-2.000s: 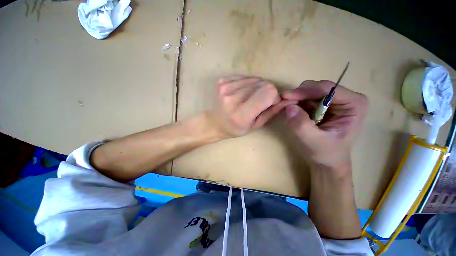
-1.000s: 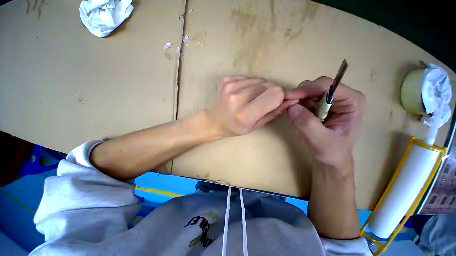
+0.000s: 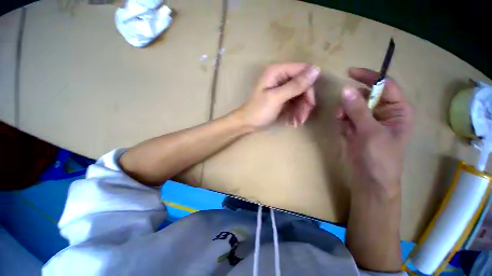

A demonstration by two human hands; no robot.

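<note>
My right hand (image 3: pixel 377 129) holds a small blade (image 3: pixel 382 78) with a pale wrapped handle and a dark flat end that points up and away. My left hand (image 3: pixel 283 97) is to the left of it, apart from it, with its fingers curled and the thumb on top. I see nothing held in my left hand. Both hands are over the brown cardboard bench (image 3: pixel 270 167). My right hand is somewhat blurred.
A crumpled white tissue (image 3: pixel 142 22) lies at the far left. At the right are a pale yellow-green tape roll (image 3: pixel 462 113) with white tissue (image 3: pixel 483 110) in it and a caulking gun (image 3: pixel 453 218) with a yellow frame and white cartridge. A dark strip runs beyond the bench.
My hands, whose fingertips met before, have moved apart. My right hand has moved right with the blade. The view has shifted slightly, so the bench items appear further right.
</note>
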